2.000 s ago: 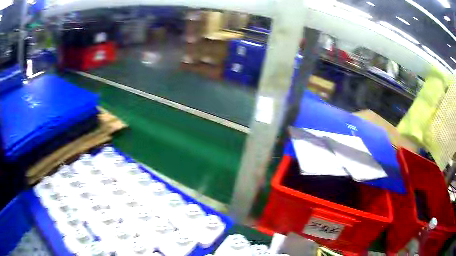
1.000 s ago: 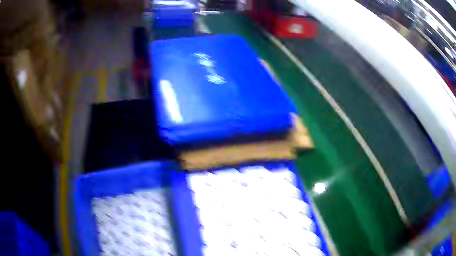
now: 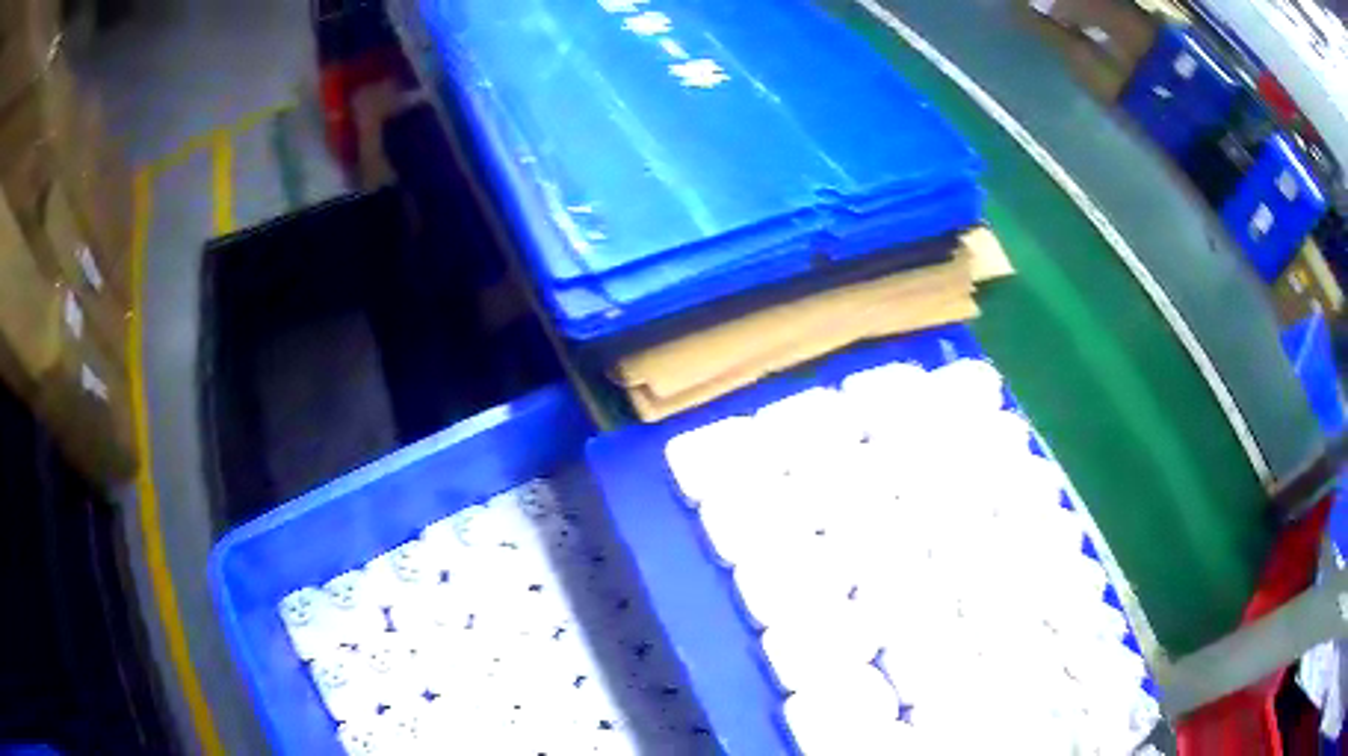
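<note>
Many white plug-in socket units (image 3: 917, 547) stand in dense rows on a blue sheet (image 3: 665, 547) at the lower right, washed out by glare. To their left, a blue turnover box (image 3: 370, 495) holds more white units (image 3: 458, 635), partly in shadow. The lower edge of the picture cuts off both groups. Behind them is a stack of flat blue divider sheets (image 3: 710, 148) with white marks, lying over brown cardboard sheets (image 3: 798, 340). Neither of my hands is in view.
A dark open container (image 3: 303, 355) stands left of the sheet stack. Brown cartons (image 3: 52, 281) line the far left beside a yellow floor line. Green floor (image 3: 1094, 384) lies to the right, with blue boxes (image 3: 1274, 207) farther back. Part of a red crate (image 3: 1242, 716) shows at lower right.
The view has swung left and down from the red crates to the blue sheets and turnover box, and is now sharper and closer. No object has visibly been moved.
</note>
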